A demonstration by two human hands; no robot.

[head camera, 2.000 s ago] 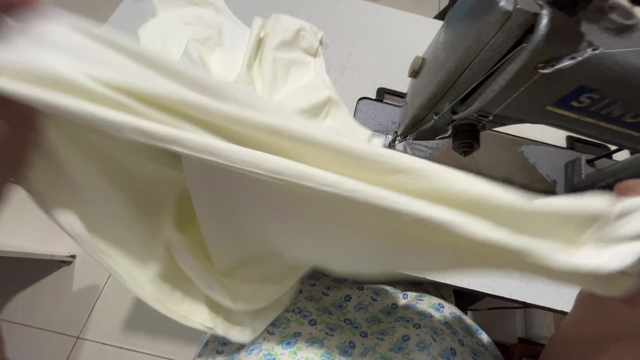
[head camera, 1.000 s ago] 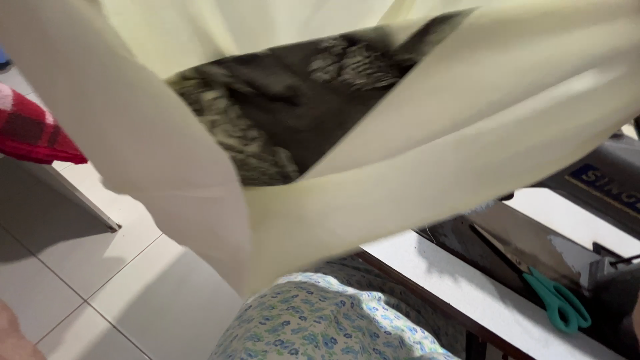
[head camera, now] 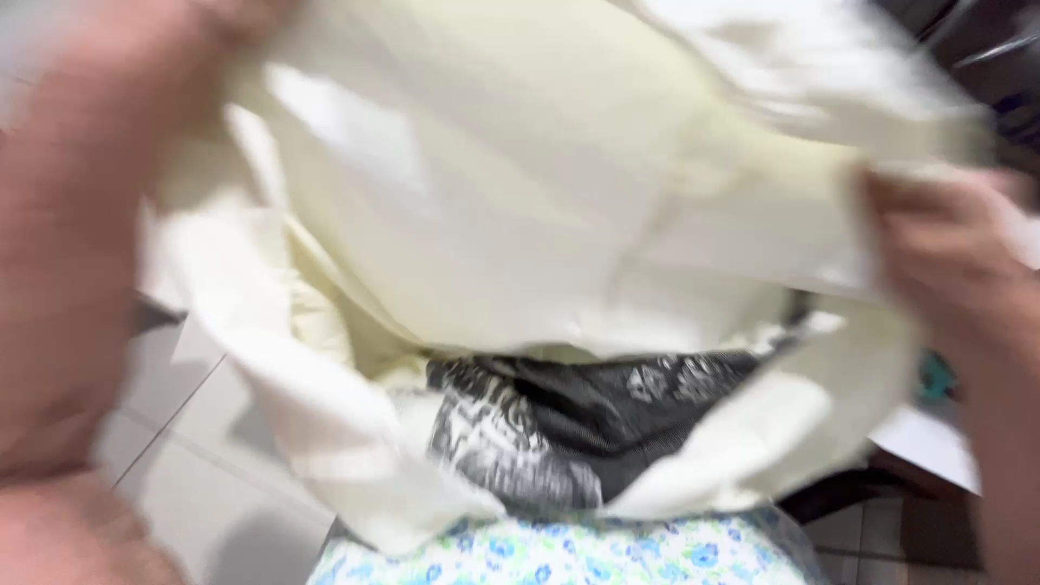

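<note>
A pale cream cloth (head camera: 520, 203) is spread between my two hands and fills much of the view, blurred by motion. My right hand (head camera: 934, 219) grips its edge at the right. At the upper left is my left hand (head camera: 236, 24), largely cut off by the frame and blurred, with the cloth at its fingers; the forearm runs down the left side. Through a gap in the folds shows dark grey fabric with a white print (head camera: 585, 414), partly hidden by the cream cloth.
Blue-flowered fabric (head camera: 569, 552) lies at the bottom. Part of a dark machine (head camera: 991, 65) shows at the upper right. A teal object (head camera: 934, 378) is by the right forearm, above a white tabletop edge (head camera: 930, 447). Pale floor tiles (head camera: 211, 455) show at the lower left.
The cream cloth, stretched across the view two seconds ago, now hangs in open folds. Both hands and forearms have come much further into view.
</note>
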